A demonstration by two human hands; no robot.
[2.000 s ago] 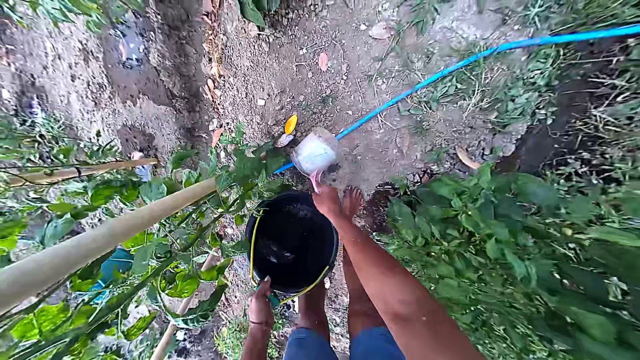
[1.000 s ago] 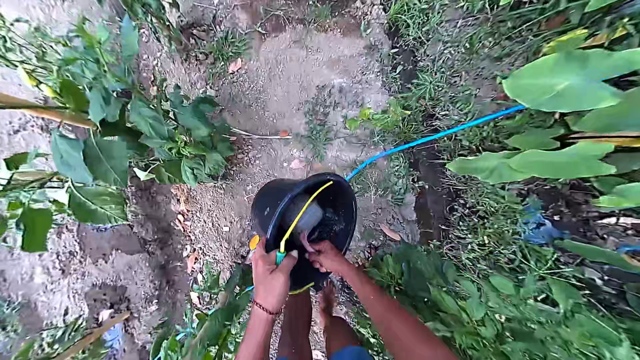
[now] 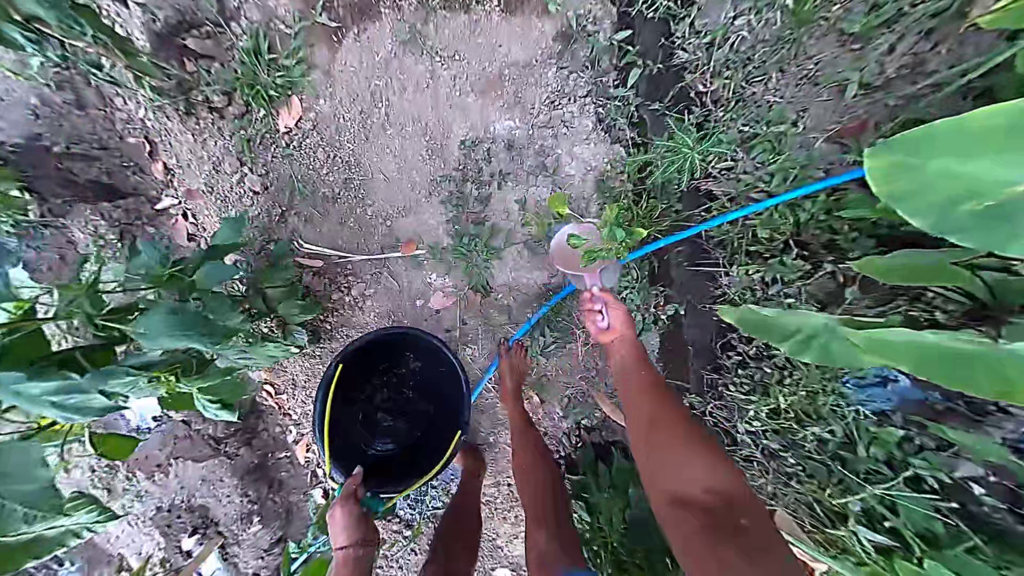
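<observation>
My left hand (image 3: pixel 352 512) grips the green grip of the yellow handle (image 3: pixel 329 416) on a black bucket (image 3: pixel 392 408), at its near rim. Dark liquid seems to lie inside the bucket. My right hand (image 3: pixel 606 316) holds a pale pink plastic dipper (image 3: pixel 570 254) by its handle, out to the right of the bucket. The dipper is over a small leafy plant (image 3: pixel 612 236), whose leaves overlap its bowl. Whether the dipper holds water, I cannot tell.
A blue hose (image 3: pixel 744 212) crosses the dirt path (image 3: pixel 448 120) under the dipper and beside my foot (image 3: pixel 514 364). Leafy plants (image 3: pixel 184 328) stand at the left. Broad green leaves (image 3: pixel 952 172) reach in from the right, beside a narrow dark furrow (image 3: pixel 692 320).
My right hand has brought the dipper out of the bucket, where it was a second ago, and over to the right. The bucket's opening now faces up more. The view has shifted.
</observation>
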